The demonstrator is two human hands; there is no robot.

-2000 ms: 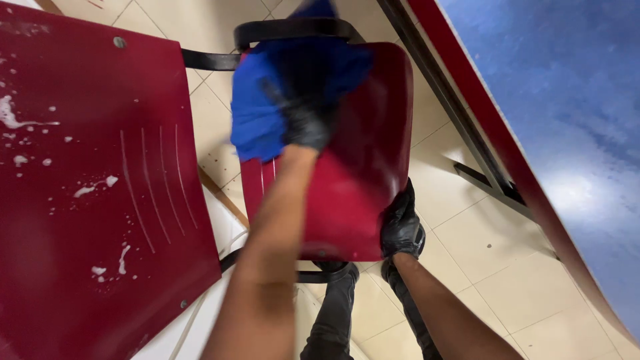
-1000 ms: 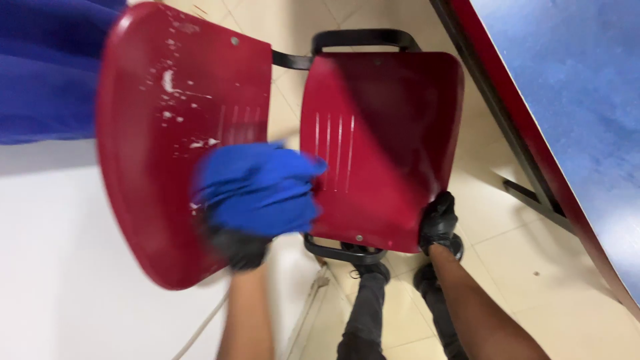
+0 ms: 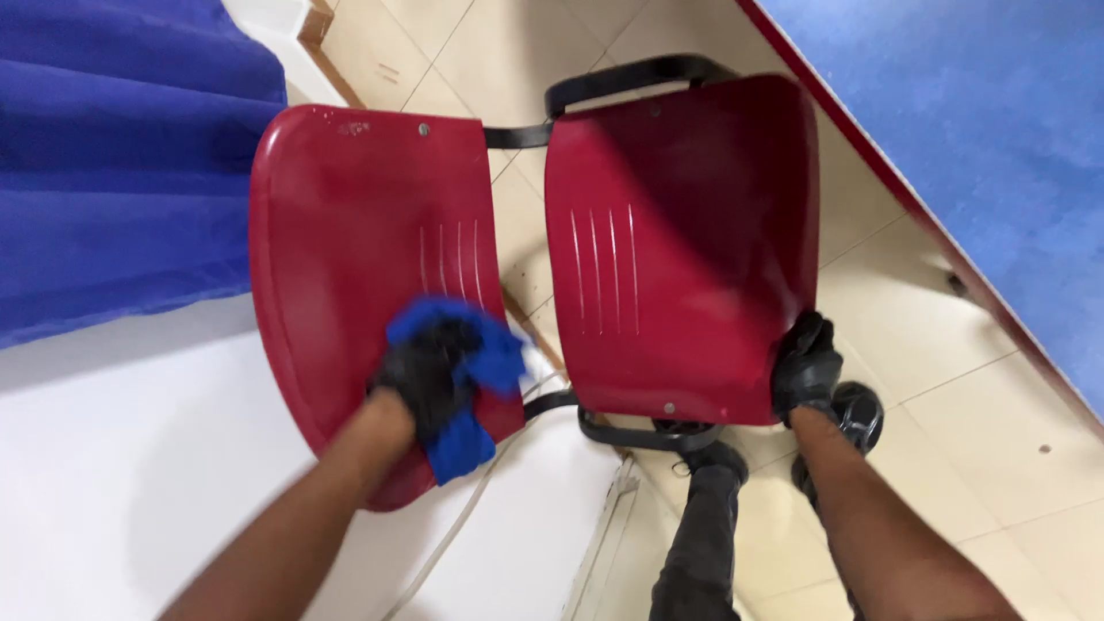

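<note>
A red plastic chair with black metal armrests fills the middle, its backrest point(image 3: 362, 216) at left and its seat point(image 3: 690, 259) at right. My left hand point(image 3: 431, 371), in a black glove, presses a crumpled blue cloth point(image 3: 496, 354) against the lower part of the backrest. The hand and cloth are slightly blurred. My right hand point(image 3: 806, 366), also black-gloved, grips the seat's lower right corner; its fingertips are partly hidden. Faint whitish marks show near the top of the backrest.
A table with a blue top point(image 3: 966, 129) and red edge stands at the right. A blue curtain point(image 3: 121, 172) hangs at upper left, beside a white wall point(image 3: 129, 457) with a cable point(image 3: 457, 526). My shoes and legs are below the chair on beige floor tiles point(image 3: 931, 457).
My left hand and the cloth moved from the seat to the backrest. Most white spots seen earlier on the backrest are gone. My right hand stays at the seat's corner.
</note>
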